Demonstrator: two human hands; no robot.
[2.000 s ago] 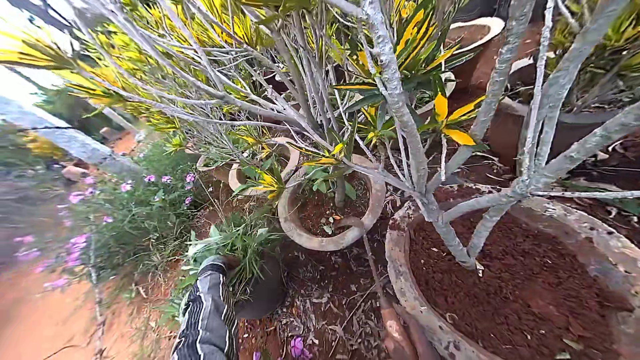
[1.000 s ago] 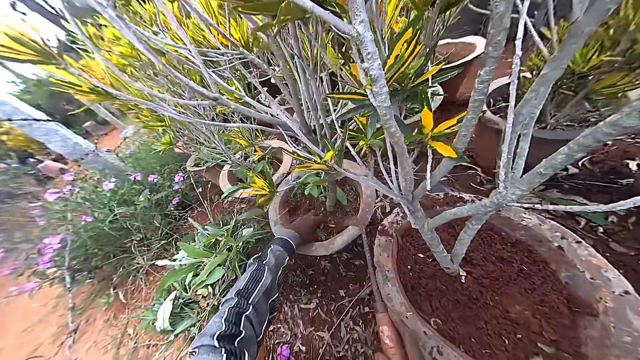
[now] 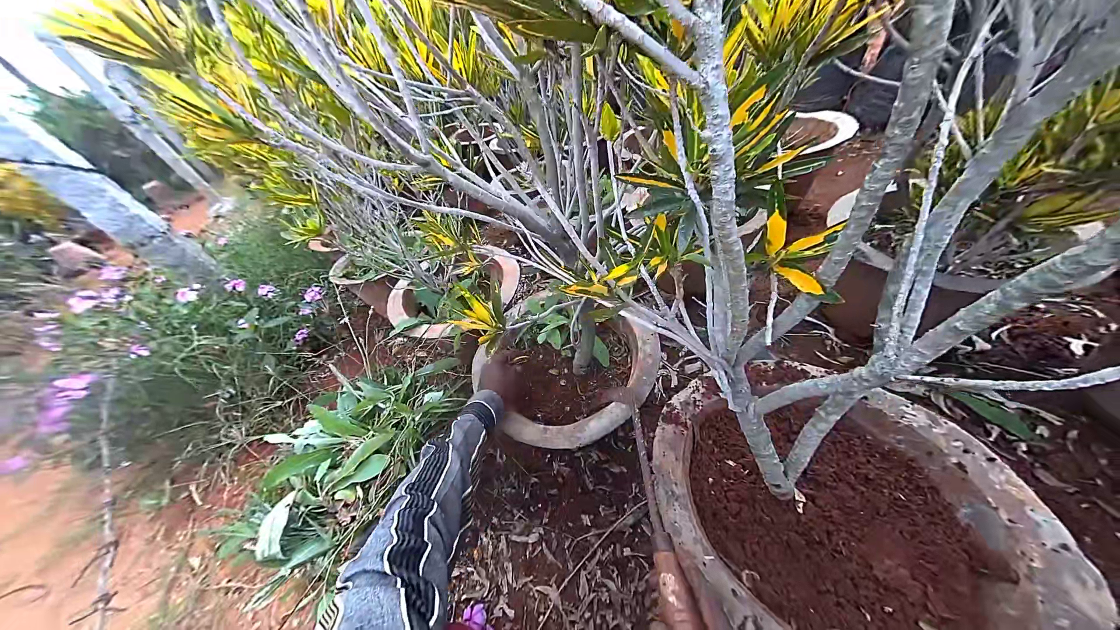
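Note:
My left hand (image 3: 503,378), blurred, reaches over the left rim of a small round clay pot (image 3: 582,435) and is over its soil, beside the leafy stem of a plant. Its fingers cannot be made out. A striped grey sleeve covers that arm. Just right of this pot, a thin tool shank (image 3: 646,472) slants down to a reddish-brown handle (image 3: 672,584) at the bottom edge, against the large pot. My right hand cannot be clearly told from the handle and the blur there. Loose green weeds (image 3: 363,446) lie left of my left sleeve.
A large round pot (image 3: 1006,516) with red soil and a branching grey trunk (image 3: 731,262) fills the right. Bare branches and yellow-green croton leaves (image 3: 477,317) hang over the small pot. More pots stand behind. Pink flowers (image 3: 186,294) grow at the left; dry leaves cover the ground.
My left hand was at the green weeds left of the small pot, then reached into the pot. It is now nearer the pot's left rim. The weeds now lie spread on the ground.

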